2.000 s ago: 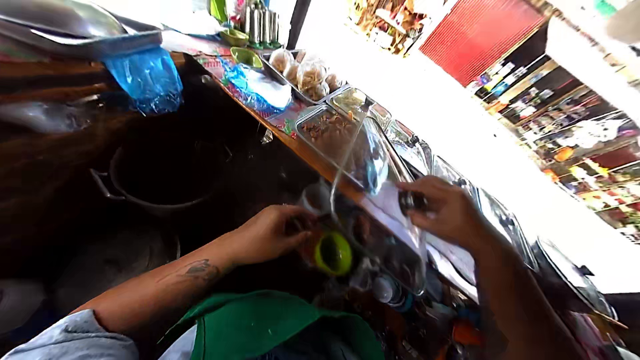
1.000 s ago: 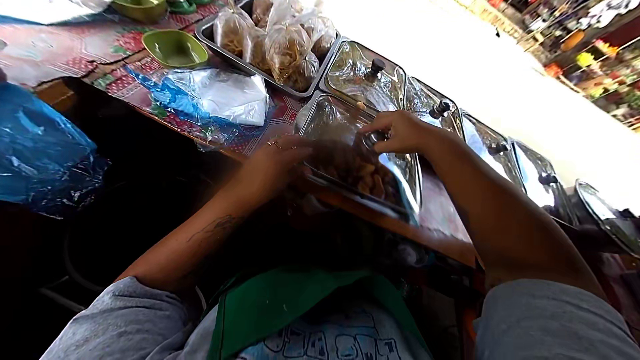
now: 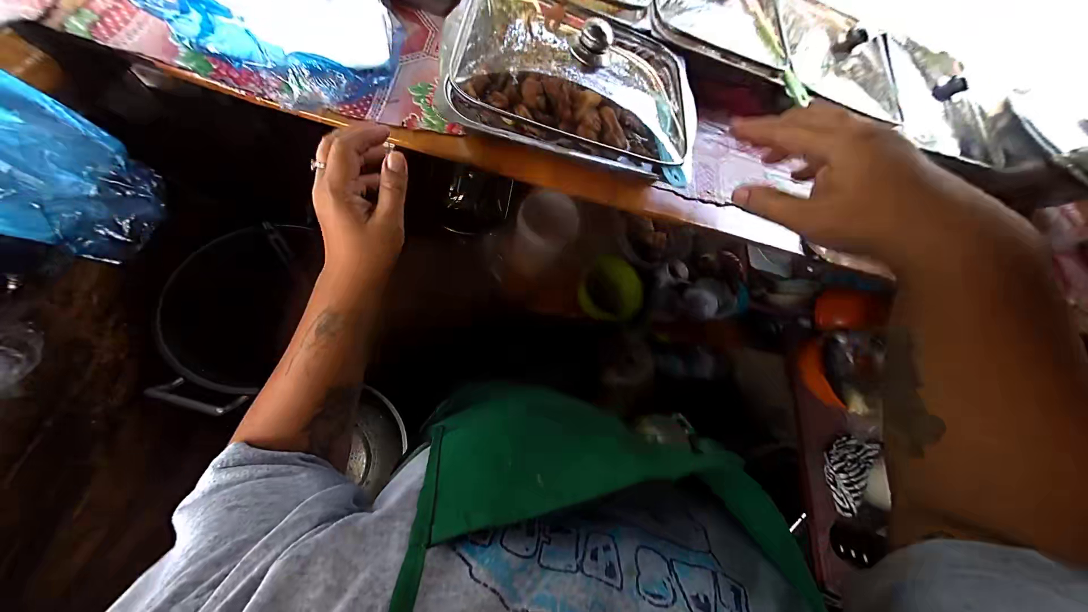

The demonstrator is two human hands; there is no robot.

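Observation:
A metal tray of brown food pieces (image 3: 552, 106) sits at the counter's edge beneath a clear lid with a round knob (image 3: 593, 41). To its left, my left hand (image 3: 359, 183) hovers by the wooden edge with fingers curled loosely and nothing in them; a ring is on one finger. My right hand (image 3: 829, 174), slightly blurred, is off to the tray's right with its fingers apart and holding nothing. A blue plastic bag with white material (image 3: 289, 38) lies on the patterned tablecloth left of the tray.
More lidded trays (image 3: 722, 30) line the counter toward the right. A large blue plastic bag (image 3: 64, 170) hangs at the left. Below the counter are a dark pot (image 3: 242, 314), a green-yellow cup (image 3: 610, 289), an orange container (image 3: 841, 309) and jars in shadow.
The lid, lifted in my right hand two seconds ago, now rests on the tray. My right hand has let go of the knob and moved right. My left hand has moved away from the tray.

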